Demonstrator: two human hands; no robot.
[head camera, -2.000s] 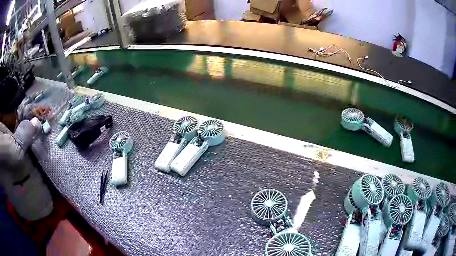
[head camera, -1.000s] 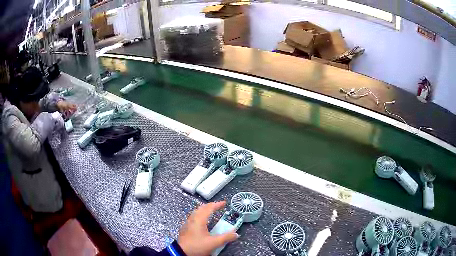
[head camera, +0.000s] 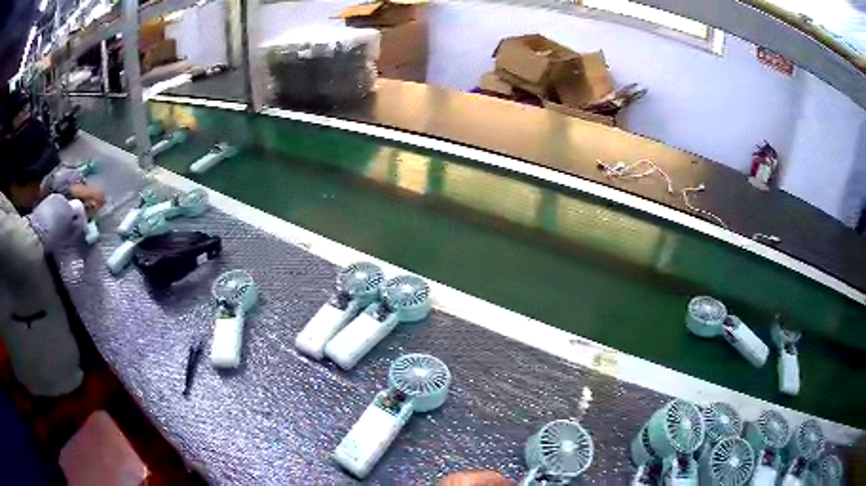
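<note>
A part-assembled mint fan (head camera: 372, 434) lies on the grey mat, its round head towards the belt and its neck parts exposed. Another fan (head camera: 564, 448) is at the bottom edge, its handle cut off. A sliver of a hand, seemingly my left hand (head camera: 477, 478), shows at the bottom edge just left of that fan; its fingers and any grip are hidden. My right hand is out of the picture. Two fans (head camera: 365, 337) lie side by side farther up the mat, and a single fan (head camera: 227, 340) lies left of them.
Waiting fans (head camera: 729, 462) cluster at the lower right. Beyond the mat runs the green belt (head camera: 532, 266) with a few fans (head camera: 745, 340). A dark pointed tool (head camera: 192, 368) and a black lump (head camera: 178, 256) lie left. A neighbouring person (head camera: 33, 313) sits at the left edge.
My left hand has left the nearer fan, which stays lying on the mat, and has moved right and down almost out of the picture. The view has shifted slightly.
</note>
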